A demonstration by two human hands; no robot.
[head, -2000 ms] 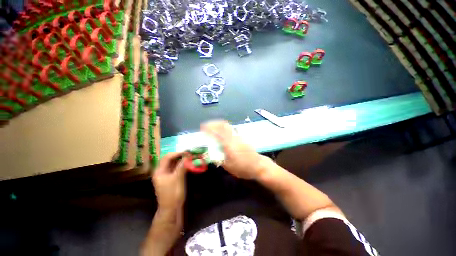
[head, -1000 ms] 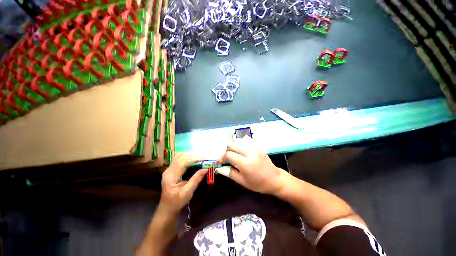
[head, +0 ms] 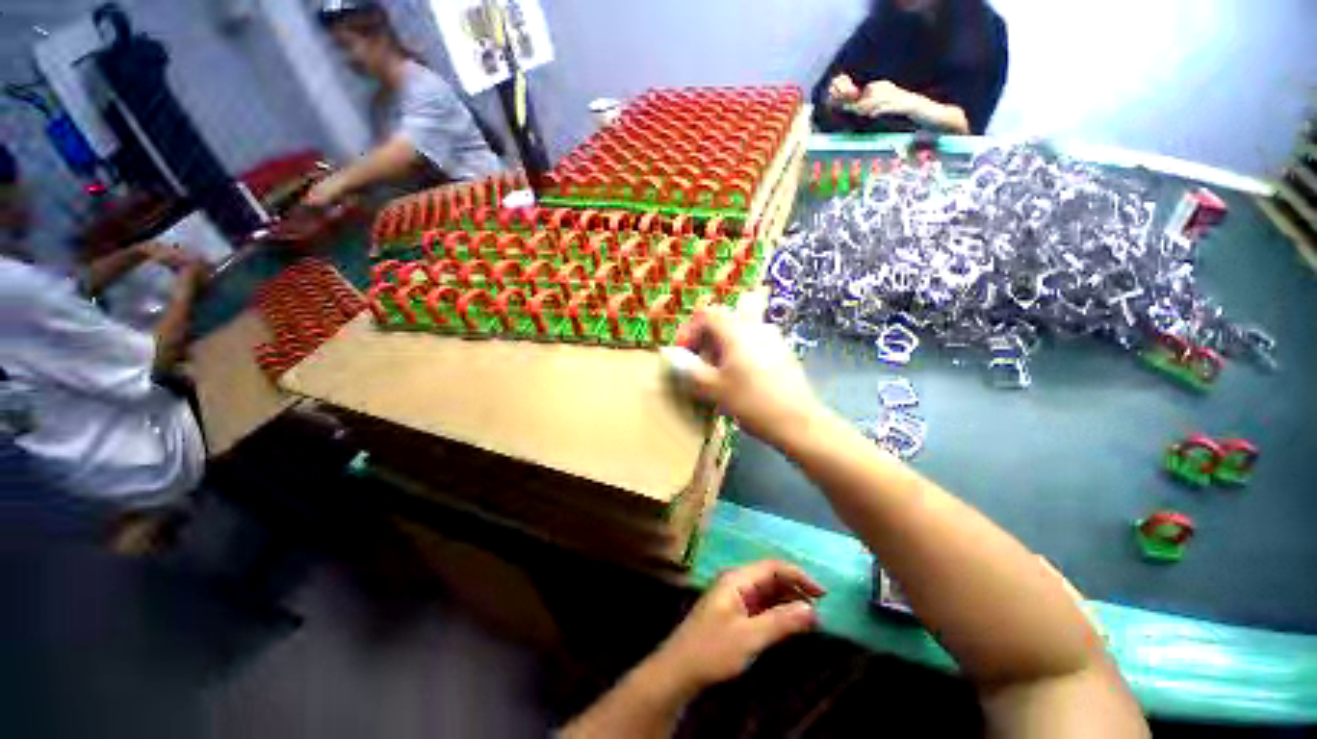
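My right hand is at the right end of the front row of green boards with red loops, over the cardboard sheet. A white cover shows on a fingertip. Whether it grips a board is hidden. My left hand is by the bench's front edge, fingers curled and apart, empty. A dark square block sits on the edge, partly hidden by my right forearm. Loose clear square frames lie beyond my forearm. Several loose boards stand at the right.
A large heap of clear frames lies at the back, with a red and white box beside it. A taller stack of boards stands behind the front rows. A person in black is across the bench; two people are at the left.
The view has swung left and up. My right hand has moved from the bench edge to the board rows. My left hand has let go of the red-looped board it held.
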